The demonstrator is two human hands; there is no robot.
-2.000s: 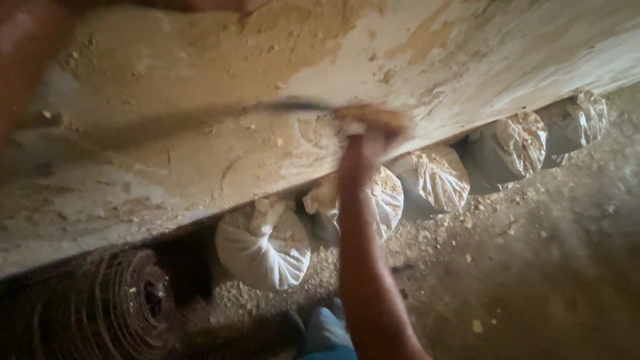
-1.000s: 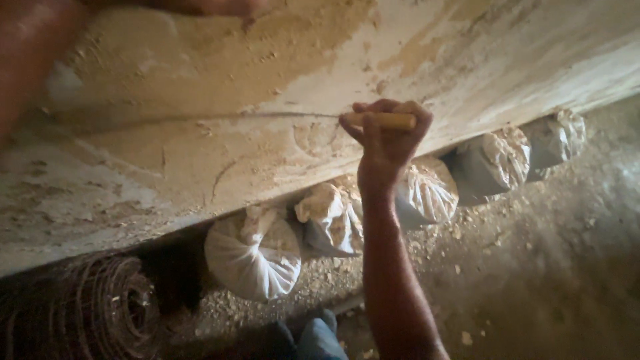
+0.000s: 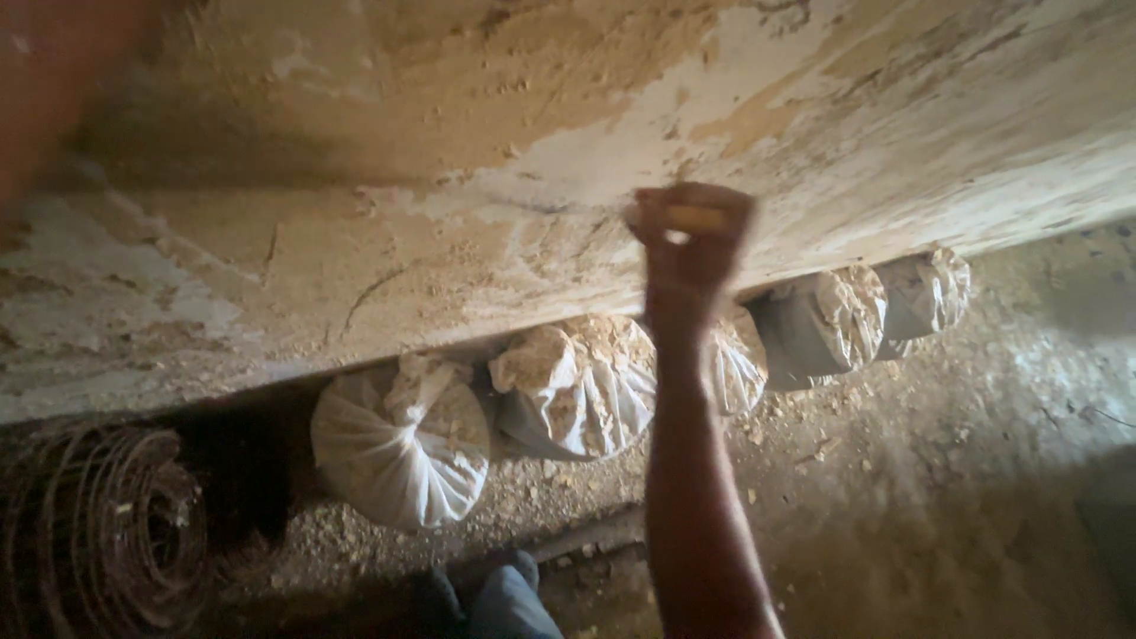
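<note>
My right hand [image 3: 694, 226], blurred by motion, is closed around the yellowish wooden handle [image 3: 697, 219] of a tool, in front of the patchy plastered wall [image 3: 532, 169]. A thin dark part of the tool seems to extend left along the wall; its far end is too blurred to identify. Of my left side, only a blurred arm shows at the upper left edge; that hand is out of the frame.
Several tied, light-coloured sacks [image 3: 404, 453] stand in a row along the wall's foot, dusted with debris. A roll of wire mesh [image 3: 106, 532] lies lower left. Crumbled fragments [image 3: 550, 488] cover part of the floor [image 3: 932, 497]. My clothed leg [image 3: 510, 603] shows at the bottom.
My right hand keeps its hold on the wooden-handled tool. The left arm was reaching along the top edge earlier; now less of it shows, at the upper left.
</note>
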